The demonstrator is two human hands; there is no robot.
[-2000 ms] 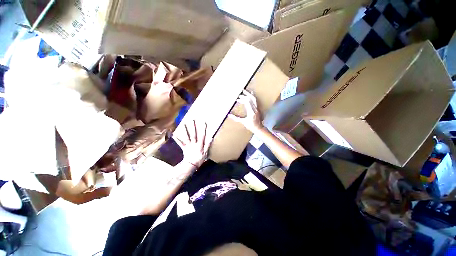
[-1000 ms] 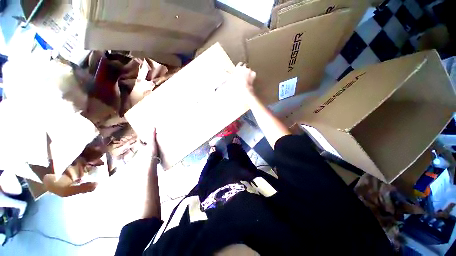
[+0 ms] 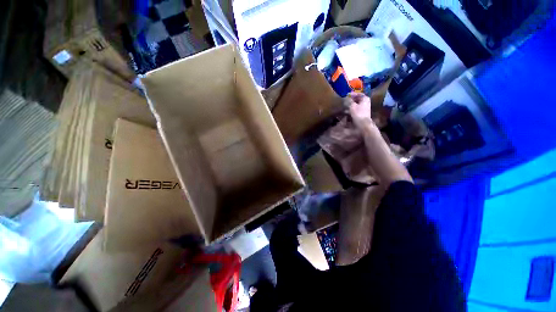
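My right hand (image 3: 359, 108) reaches up to a small blue-and-orange hand tool (image 3: 339, 78) at the upper centre right. The fingertips are at an orange part of it, small and blurred, so whether they grip it cannot be told. The tool lies at an open carton (image 3: 305, 96) that also holds a white item. My left hand is not in view. A large open, empty carton (image 3: 231, 146) stands in the middle, its opening facing me.
Flattened cartons stand upright at the left, one a VEGER carton (image 3: 143, 183). White product boxes (image 3: 277, 42) stand at the top and right. Crumpled kraft paper (image 3: 350, 149) lies below my hand. A red item (image 3: 225, 280) is low in the middle. A large blue cover (image 3: 518, 91) is at the right.
The view has swung right. The pale carton both hands held is out of sight. My right hand has moved to the blue-and-orange tool; my left hand has left the picture.
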